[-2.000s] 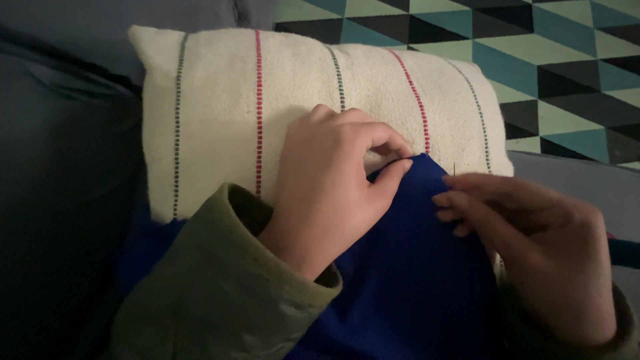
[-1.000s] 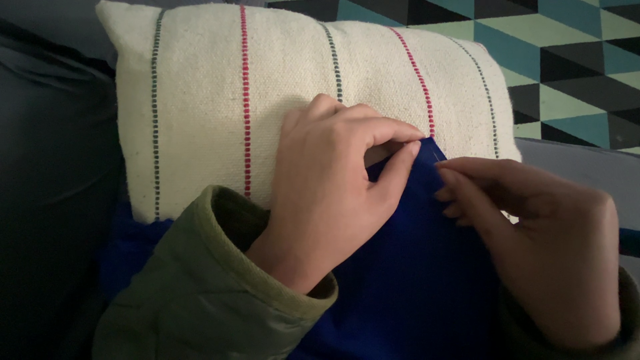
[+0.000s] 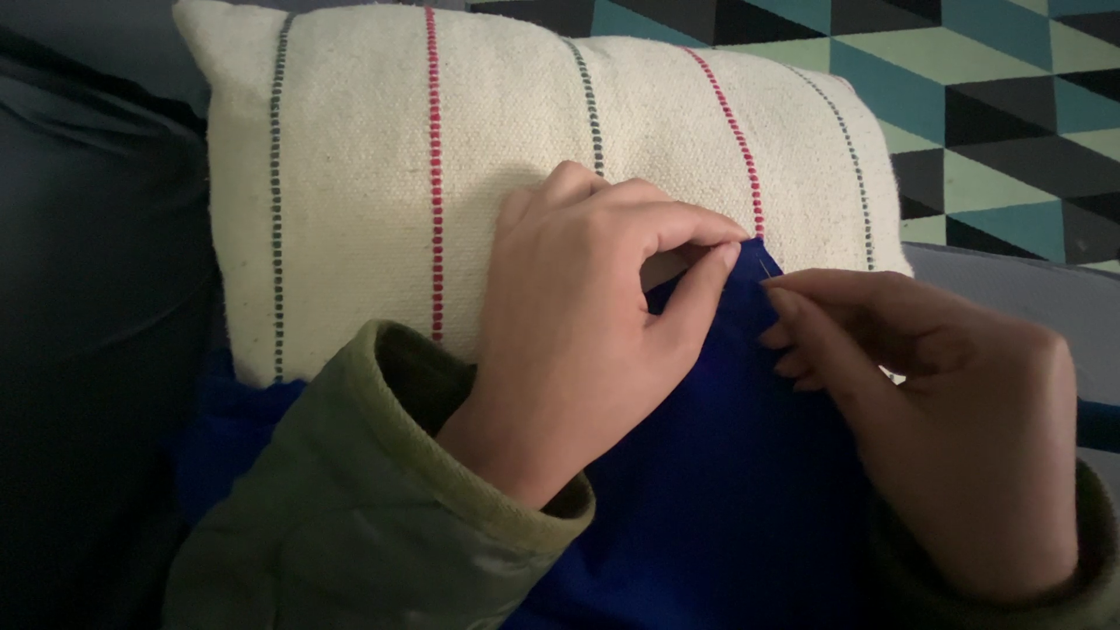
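Observation:
A dark blue cloth (image 3: pixel 726 455) lies over the lower part of a cream woven cushion (image 3: pixel 359 192) with red and grey-green stitched stripes. My left hand (image 3: pixel 595 324) rests on the cushion, its thumb and index finger pinching the cloth's top edge. Just right of that pinch, my right hand (image 3: pixel 945 385) holds a thin sewing needle (image 3: pixel 766 268) between thumb and index finger. The needle's visible end points up and left, at the cloth's edge. Whether its tip is in the fabric cannot be told. No thread can be made out.
Dark fabric (image 3: pixel 87 262) fills the left side. A grey padded surface (image 3: pixel 1006 306) lies under the cushion at the right, with a patterned rug (image 3: pixel 989 114) of black, teal and pale green shapes beyond. A dark blue object (image 3: pixel 1098 426) shows at the right edge.
The needle, upright and apart from the cloth two seconds ago, now slants at the cloth's edge. My right hand has come closer to my left hand, which keeps its pinch.

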